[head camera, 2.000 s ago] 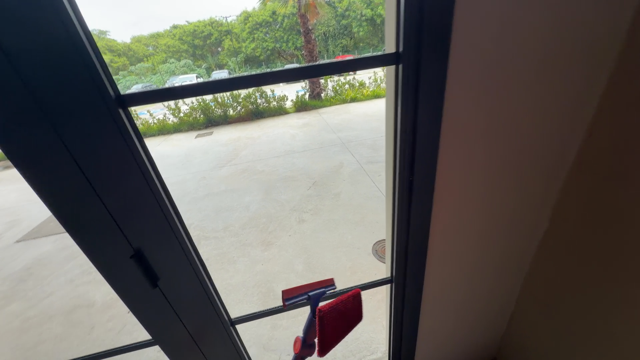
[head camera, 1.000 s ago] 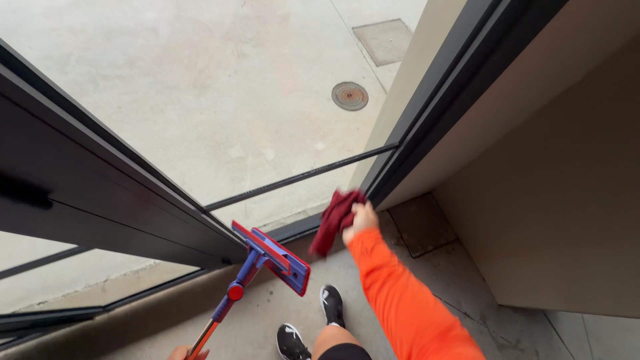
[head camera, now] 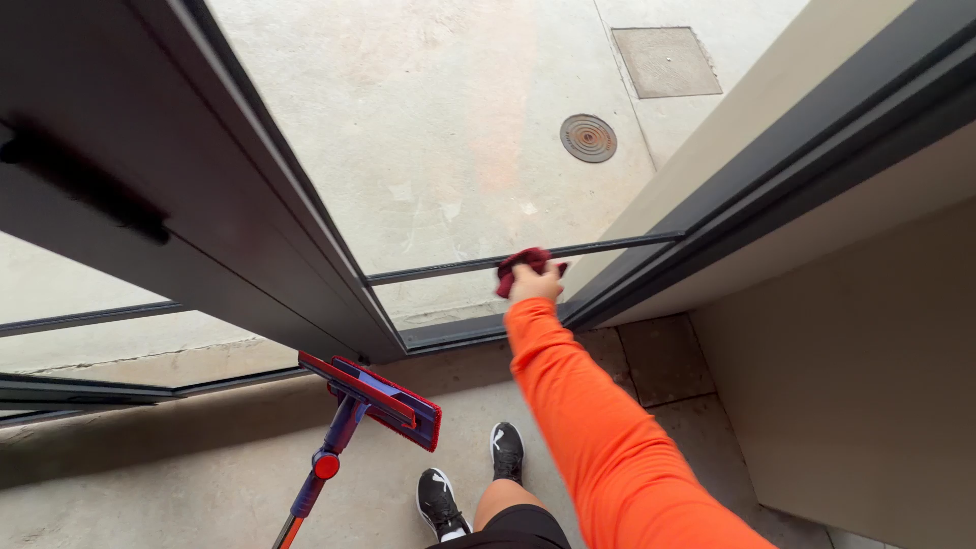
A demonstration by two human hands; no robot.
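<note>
My right hand (head camera: 536, 285), at the end of an orange sleeve, is closed on a dark red cloth (head camera: 526, 263). The cloth lies against the dark horizontal glazing bar (head camera: 457, 267) of the glass door, near the bar's middle. To the lower left stands a window squeegee (head camera: 374, 400) with a red and purple head, a red-edged pad and a jointed pole (head camera: 311, 488). Its head is close to the foot of the door frame. The pole runs out at the bottom edge, and my left hand is not in view.
A thick dark door frame (head camera: 252, 229) with a black handle (head camera: 84, 179) rises on the left. A beige wall (head camera: 854, 358) stands at the right. My black shoes (head camera: 507, 450) are on the concrete floor. Outside the glass are a round metal cover (head camera: 588, 138) and a square cover (head camera: 666, 62).
The view has tilted down since two seconds ago. Over the last second, my right hand has brought the cloth up from below the glazing bar onto it. My left hand has gone out of view.
</note>
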